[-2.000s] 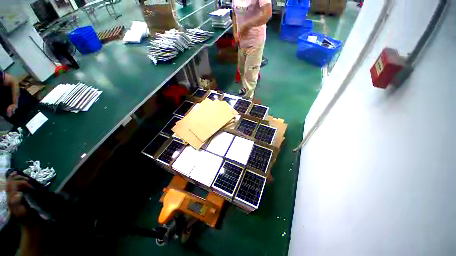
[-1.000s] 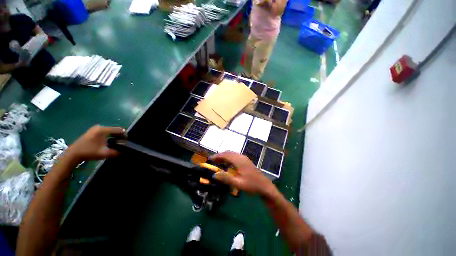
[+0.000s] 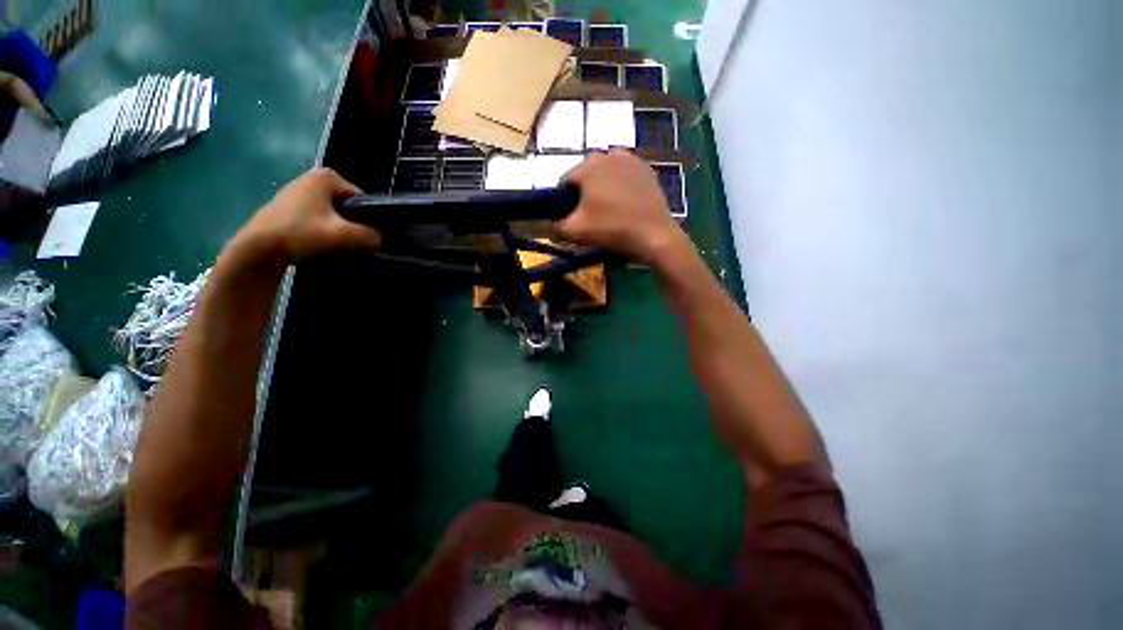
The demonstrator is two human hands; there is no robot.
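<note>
My left hand (image 3: 310,217) and my right hand (image 3: 618,204) grip the two ends of the black pallet truck handle (image 3: 456,211), held level in front of me. The orange-yellow pallet truck body (image 3: 581,286) and its small wheels show below and behind the handle. Beyond it stands the palletised load of dark solar panels (image 3: 643,79) with white grid lines. Some white rectangles (image 3: 610,124) lie among them. Loose brown cardboard sheets (image 3: 505,92) lie on top. The handle and my hands hide part of the load's near edge.
A green bench (image 3: 265,74) runs along the left, with stacked white pieces (image 3: 148,123), white cables (image 3: 160,322) and bagged heaps (image 3: 86,449). A white wall (image 3: 911,246) stands close on the right. My white shoes (image 3: 538,402) show on the green floor (image 3: 653,406). Part of a person's arm (image 3: 27,99) is at upper left.
Both hands now hold the handle squarely; earlier it slanted and my left hand was at its far end. The view has tilted down and straightened, so the load sits higher. The standing person has left view.
</note>
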